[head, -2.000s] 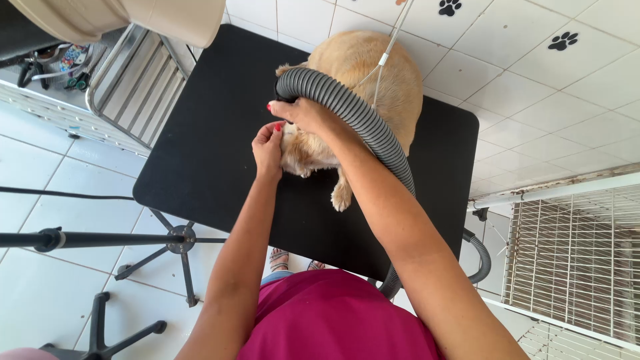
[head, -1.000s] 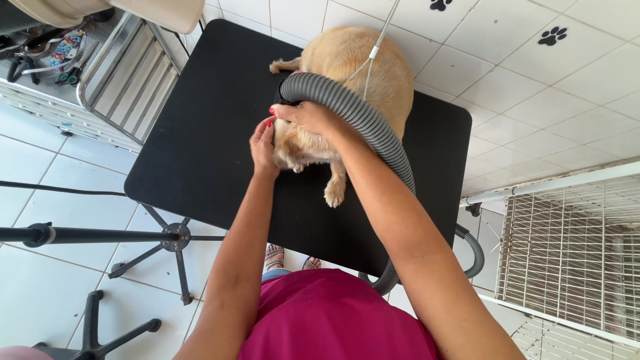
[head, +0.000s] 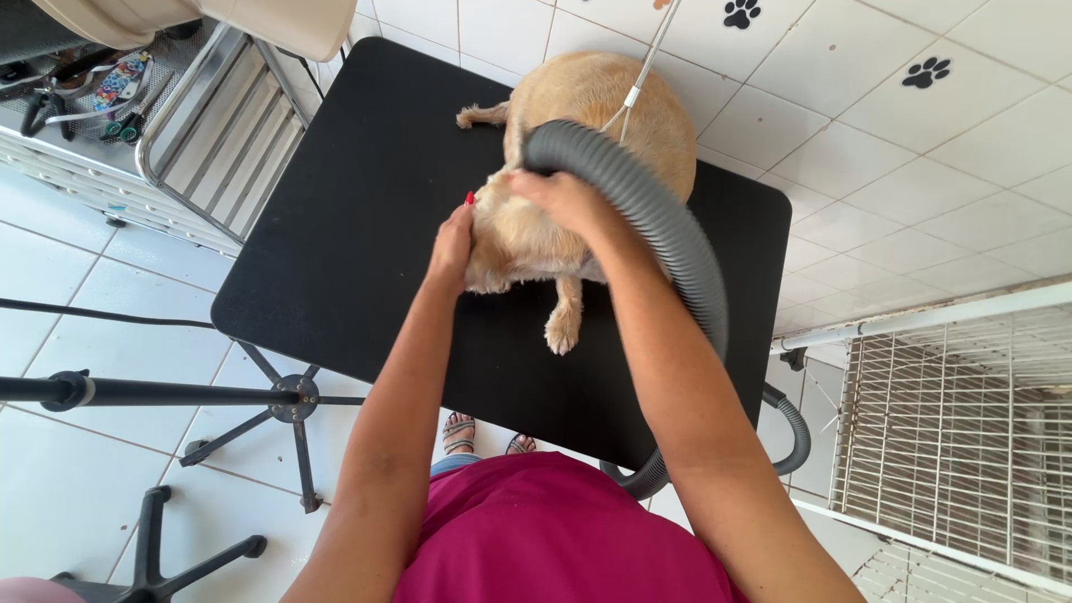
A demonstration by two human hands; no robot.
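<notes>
A light tan dog (head: 586, 100) is on a black grooming table (head: 360, 209), its head toward my hands and one front paw near the table's middle. My left hand (head: 455, 247) rests against the side of the dog's head, fingers mostly hidden behind fur. My right hand (head: 557, 197), slightly blurred, is at the top of the head beside the end of a grey corrugated dryer hose (head: 670, 226). The hose arches over my right forearm and hangs past the table's front edge. Whether my right hand grips its end, I cannot tell. A thin white grooming cord (head: 634, 94) runs down to the dog.
At the upper left, a metal trolley (head: 84, 155) carries scissors (head: 126, 127) and clippers-like tools. A beige dryer arm (head: 285, 25) overhangs it. A black stand (head: 293, 398) with a wheeled base is on the left floor. White wire cages (head: 946, 419) stand at the right, below a tiled wall (head: 829, 151).
The dog's head has turned between my hands, and my left hand has shifted down along its side. My right hand stays near the hose's end.
</notes>
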